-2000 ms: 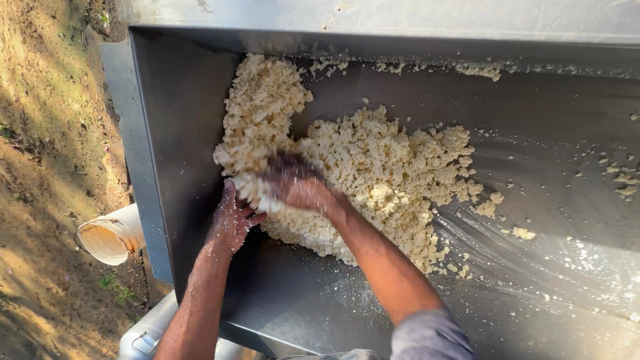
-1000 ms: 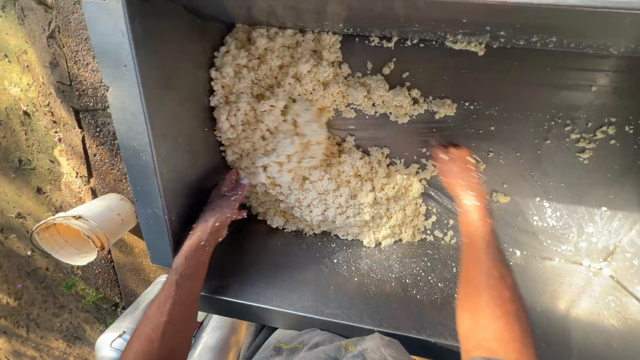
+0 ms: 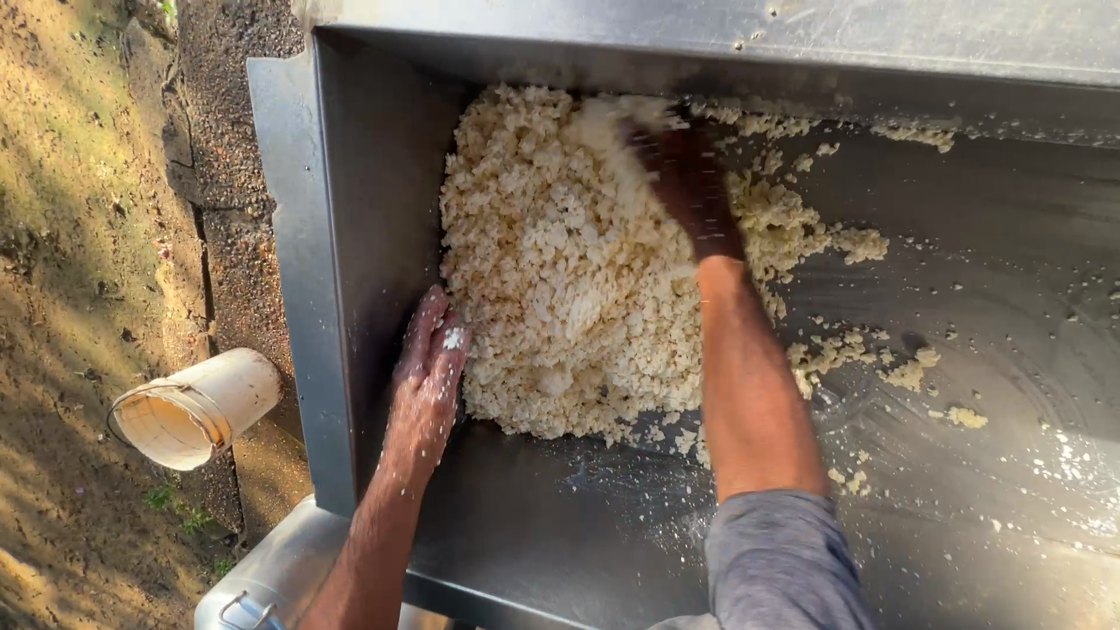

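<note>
A heap of pale, crumbly curd-like mass (image 3: 560,262) lies at the left end of a metal trough (image 3: 302,262). My left hand (image 3: 429,376) rests at the heap's left edge near the trough's end wall, fingers extended together and flecked with white bits; its palm side is hidden. My right hand (image 3: 674,166) is blurred by motion at the upper right of the heap, pressed against the crumbs near the far wall. Its fingers are partly hidden, so whether they close on any crumbs cannot be told. Loose crumbs (image 3: 910,367) lie to the right on the wet trough floor.
A dirty white plastic bucket (image 3: 188,411) with a wire handle lies on its side left of the trough, beside a rough stone or concrete edge (image 3: 236,219). Below the trough's near left corner is a metal container (image 3: 262,560) with a wire handle. Bare soil lies at far left.
My right hand has moved from the right of the heap to its upper right part. The heap is more compact at the trough's left end. My left hand stays at its left edge.
</note>
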